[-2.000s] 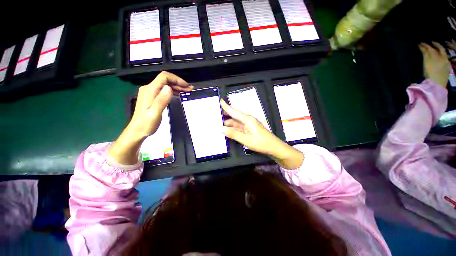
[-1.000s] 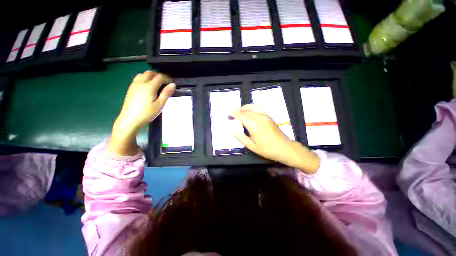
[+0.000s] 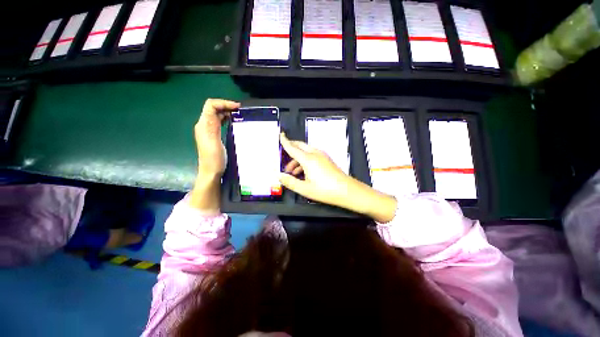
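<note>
The leftmost smartphone [image 3: 257, 155] of the near black tray [image 3: 488, 178] has a white screen, a dark top band, and green and red patches at its lower edge. It appears slightly raised over its slot. My left hand [image 3: 211, 145] holds its upper left corner and left side. My right hand [image 3: 319, 174] has its thumb and fingers at the phone's right edge and partly covers the second phone [image 3: 329, 138]. The third phone [image 3: 389, 148] shows an orange band and the fourth [image 3: 452, 155] a red band.
A far tray [image 3: 372, 77] holds several lit phones with red bands. Another tray [image 3: 99, 64] of phones is at upper left. A yellow-green wrapped roll [image 3: 556, 47] is at upper right. Pink sleeves of other people show at both sides. The green bench [image 3: 131, 131] has its front edge at left.
The view has shifted, so the trays appear further right. My left hand has come onto the leftmost phone. My right hand has moved from over the second phone to the leftmost phone's right edge.
</note>
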